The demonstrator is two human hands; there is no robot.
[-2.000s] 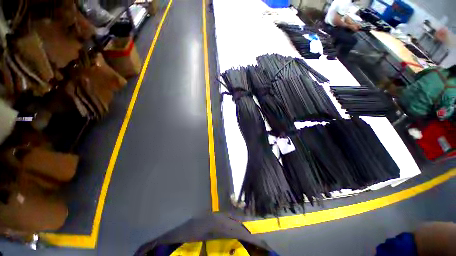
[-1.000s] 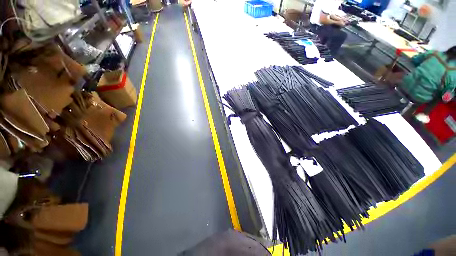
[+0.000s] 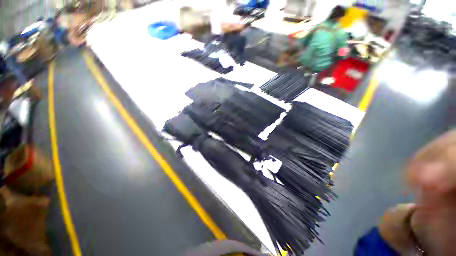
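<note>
Black leather strips (image 3: pixel 320 132) lie in sheaves on the near end of a long white table (image 3: pixel 135 65). The nearest sheaf (image 3: pixel 235 172) has a dark tie round it towards its far end, and its near ends fan out at the table's corner. A white slip (image 3: pixel 270 166) lies among the sheaves. My right hand (image 3: pixel 436 172) is at the right edge, raised, blurred and cut off, with a blue sleeve below it. It is apart from the strips; its fingers cannot be made out. My left hand is not in view.
A grey aisle with yellow lines runs along the table's left side. A blue basket (image 3: pixel 163 30) stands on the table's far part. A person in green (image 3: pixel 324 47) is beyond the table, near a red crate (image 3: pixel 346 73). Brown pieces (image 3: pixel 25 215) are at lower left.
The view has swung to the right, so the table and strips sit further left. My right hand has come up into view at the right edge. The sheaves lie as before.
</note>
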